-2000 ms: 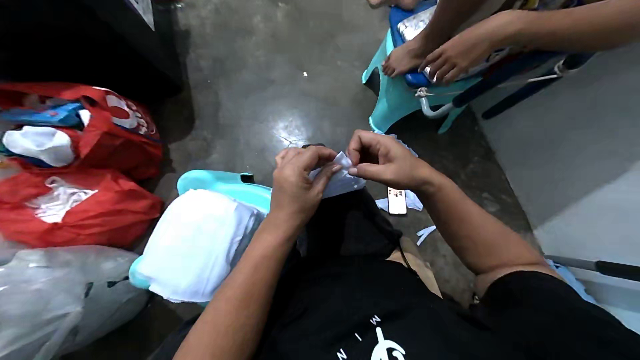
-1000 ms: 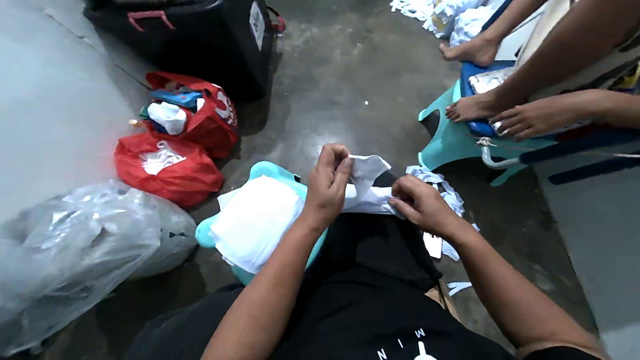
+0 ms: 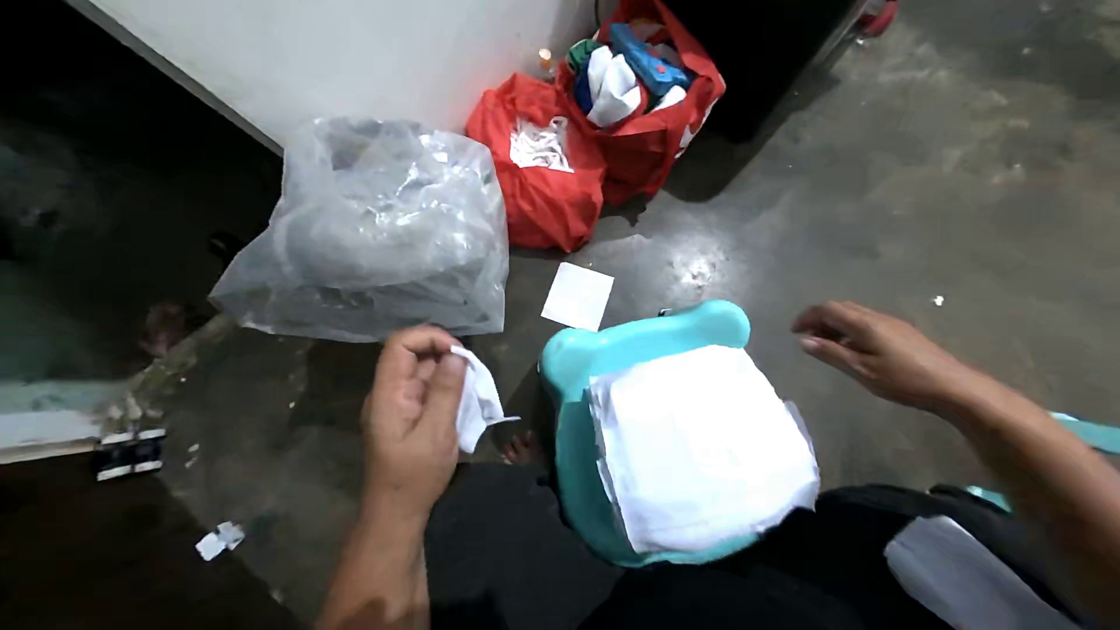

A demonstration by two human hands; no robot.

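My left hand (image 3: 420, 407) holds a small piece of white cloth (image 3: 477, 401) between thumb and fingers, left of a turquoise plastic stool (image 3: 573, 433). On the stool lies a stack of white cloth pieces (image 3: 704, 446). To the right of the stool, my right hand (image 3: 853, 350) hangs above the floor with its fingers curled; nothing shows in it. Another white cloth piece (image 3: 971, 573) lies over my dark clothing at the lower right. A white square piece (image 3: 577, 296) rests on the floor just behind the stool.
A clear plastic bag (image 3: 385, 236) stands by the wall, beside a red bag with white strips (image 3: 560, 192) and a red bag of mixed items (image 3: 652, 131). A black container (image 3: 752, 52) is behind them. Small white scraps (image 3: 219, 541) lie on the floor at lower left.
The view has swung left. My hands, together at a white cloth before, are now apart on either side of the stool. The left one holds cloth; the right one has let go.
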